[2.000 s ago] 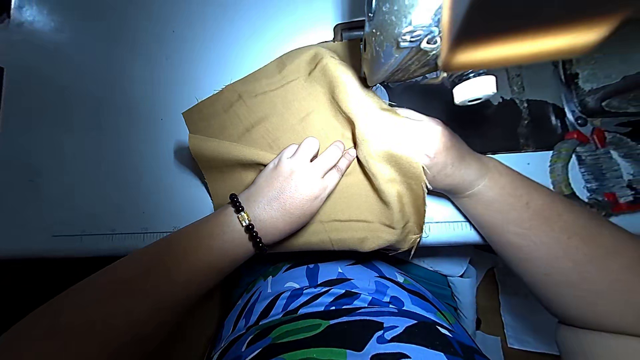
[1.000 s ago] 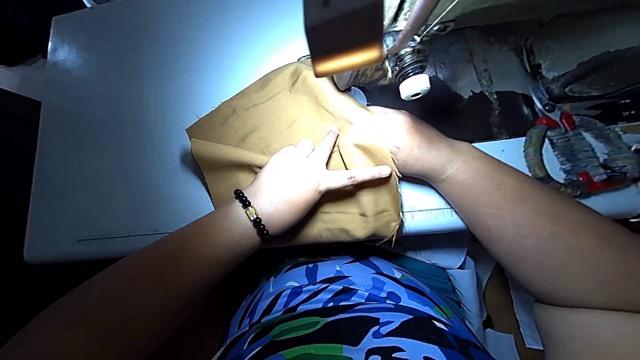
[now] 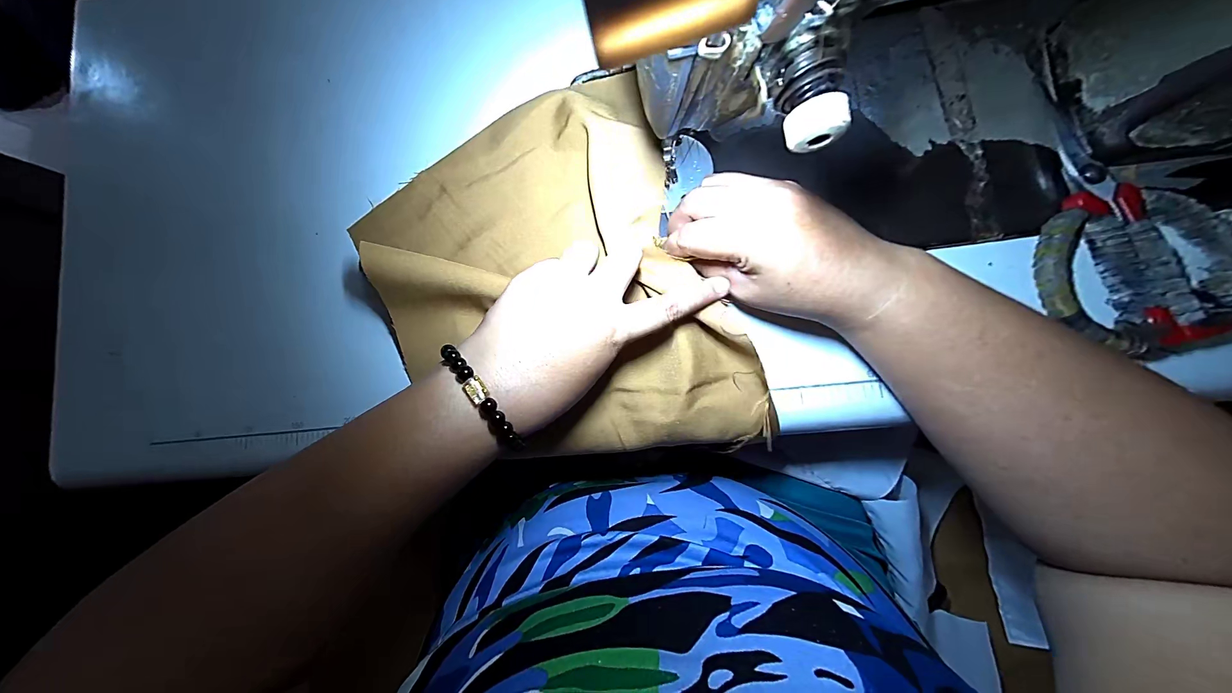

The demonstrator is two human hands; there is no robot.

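A piece of tan woven fabric (image 3: 481, 207) with frayed edges lies on the white sewing table, its upper right part beside the presser foot (image 3: 670, 159) of a sewing machine. My left hand (image 3: 568, 322), with a black bead bracelet at the wrist, rests on the fabric, thumb and forefinger spread. The thumb tip reaches close to my right hand (image 3: 760, 245). The right fingers pinch the fabric's right edge just in front of the presser foot. What lies under the right fingers is hidden.
The machine head (image 3: 698, 87) with a white round knob (image 3: 816, 122) stands at the top. Thread snips with red parts and wrapped handles (image 3: 1141, 255) lie at the right. A ruler scale (image 3: 250, 438) runs along the table's front edge. White cloth (image 3: 900, 539) hangs below the table.
My right hand, earlier on the fabric's right side with its fingertips largely out of sight, now pinches the edge with fingers visible. My left hand's fingers have spread from their grouped pose two seconds ago.
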